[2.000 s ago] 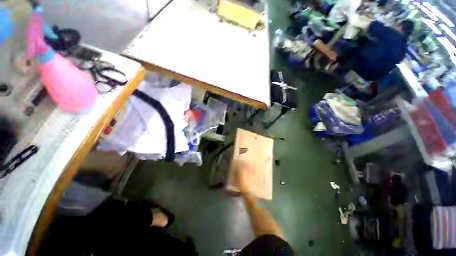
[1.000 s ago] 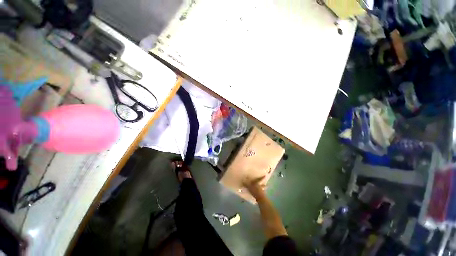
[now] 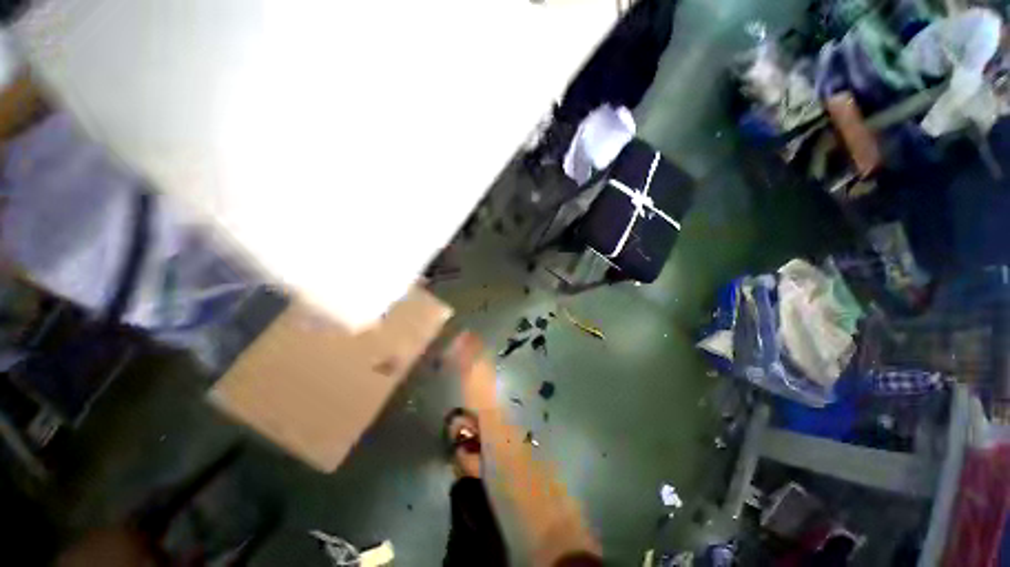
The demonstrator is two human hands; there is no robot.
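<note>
My right hand (image 3: 467, 357) is blurred, with the bare forearm reaching up from the bottom edge. It is over the green floor, close to the right corner of a flat brown board (image 3: 332, 388). Its fingers cannot be made out, and nothing shows in it. The board lies low beside the white table's near corner. A dark bundle tied crosswise with a white strip (image 3: 642, 202) rests on a low support beyond my hand. My left hand cannot be made out; a blurred brownish patch at the bottom left is unclear.
A white table top (image 3: 299, 122) fills the upper left, its corner over the board. Pale cloth with a black strip (image 3: 135, 260) hangs at the left. A blue bin with pale cloth (image 3: 814, 332) and a grey frame (image 3: 847, 460) stand at the right. Dark scraps (image 3: 526, 336) litter the floor.
The view has swung right. The sewing table, pink bottle and scissors have left the picture. My right hand, over the board before, is now off its right side. The tied bundle is in view again.
</note>
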